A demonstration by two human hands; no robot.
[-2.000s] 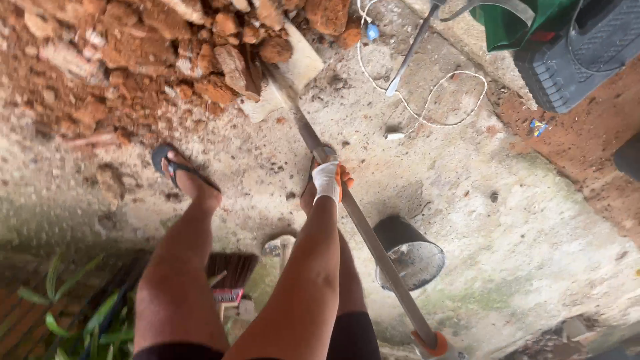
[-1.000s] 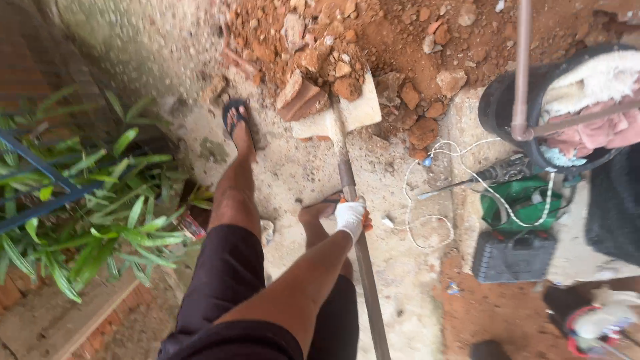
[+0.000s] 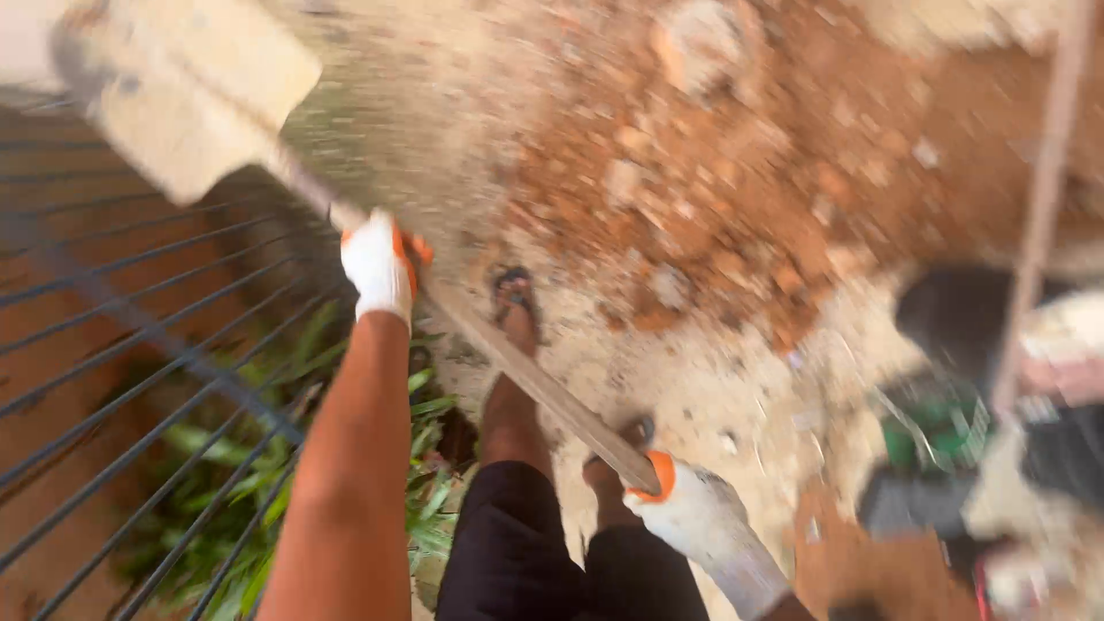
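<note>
A shovel with a flat pale metal blade (image 3: 203, 90) is raised at the upper left, and no rubble shows on the blade. My left hand (image 3: 379, 263), in a white glove with orange on the palm side, grips the wooden handle (image 3: 517, 366) just behind the socket. At the handle's lower right end my right hand (image 3: 694, 509), gloved the same way, is closed around the grip. The shaft runs slantwise in front of my legs. Motion blurs the blade and the ground.
Reddish soil and broken rubble (image 3: 724, 207) lie ahead. A dark metal grille (image 3: 155, 328) and green plants (image 3: 198, 466) are at the left. At the right stand a black container (image 3: 957, 315), a green object (image 3: 936, 427) and an upright pole (image 3: 1039, 207).
The shovel blade has come up from the rubble's edge, where it lay one second ago, to the upper left. My right hand now shows on the handle's end. The view has shifted strongly.
</note>
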